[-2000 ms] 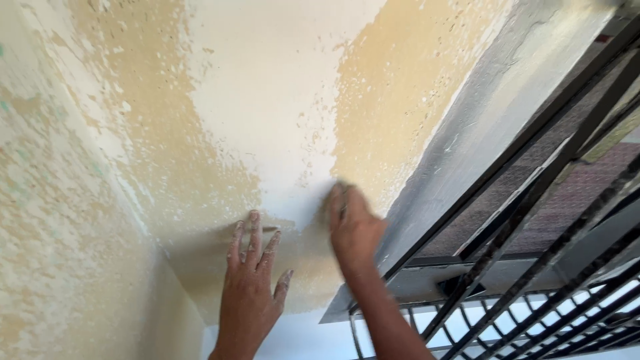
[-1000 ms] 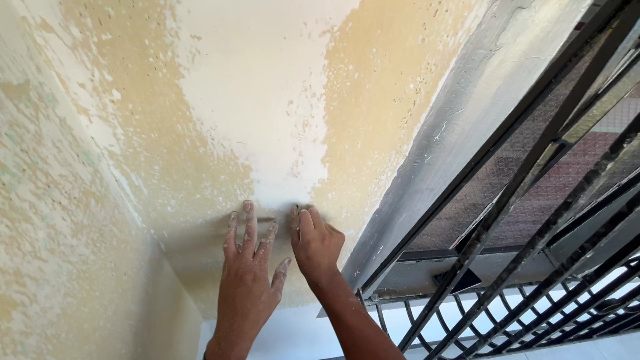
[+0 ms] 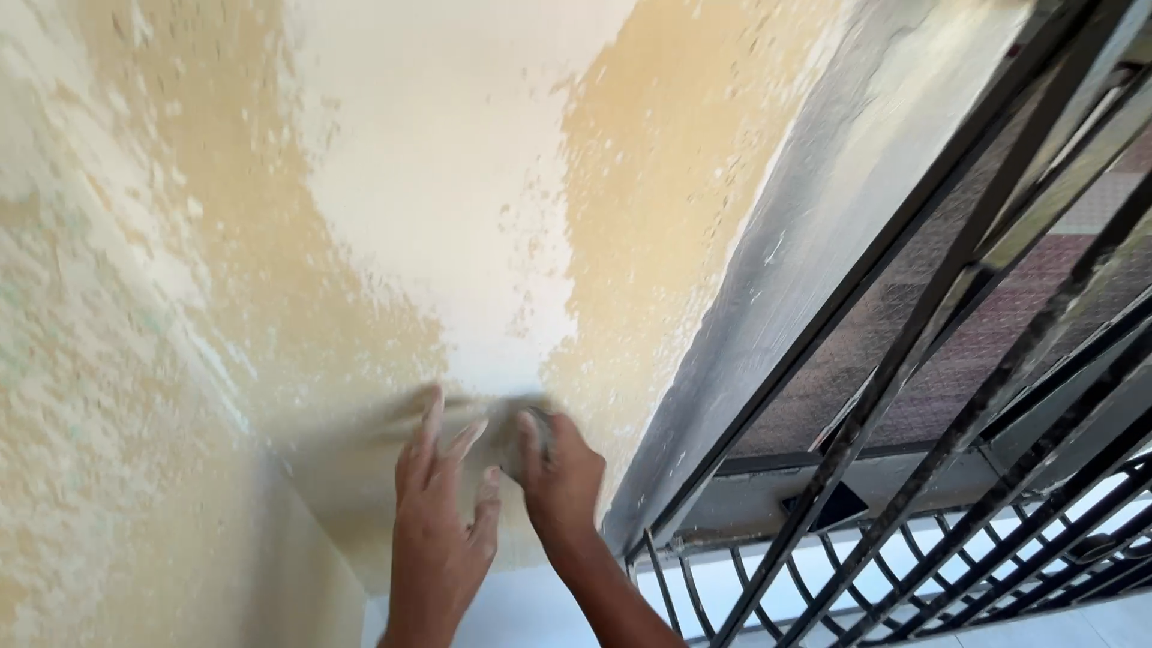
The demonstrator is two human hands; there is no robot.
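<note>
My right hand (image 3: 562, 472) is closed around a small dark, flat object (image 3: 538, 434), partly hidden by the fingers; whether it is a sanding pad or a scraper I cannot tell. It is held against the lower part of the patchy wall (image 3: 450, 207), which shows white filler between areas of tan paint. Just to the left is my left hand (image 3: 445, 490), its fingers spread, whitened with dust and holding nothing; its fingertips are at the wall surface. Both hands cast soft shadows on the wall.
Black metal grille bars (image 3: 900, 360) slant across the right side in front of a textured window pane (image 3: 837, 378). A grey painted strip (image 3: 747, 261) edges the wall beside them. At the left, another mottled wall (image 3: 99, 432) meets this one in a corner. Pale floor (image 3: 531, 612) shows below.
My right hand, with the dark object, has moved left from its place two seconds ago and works close beside my left hand. The left hand stays open near the wall.
</note>
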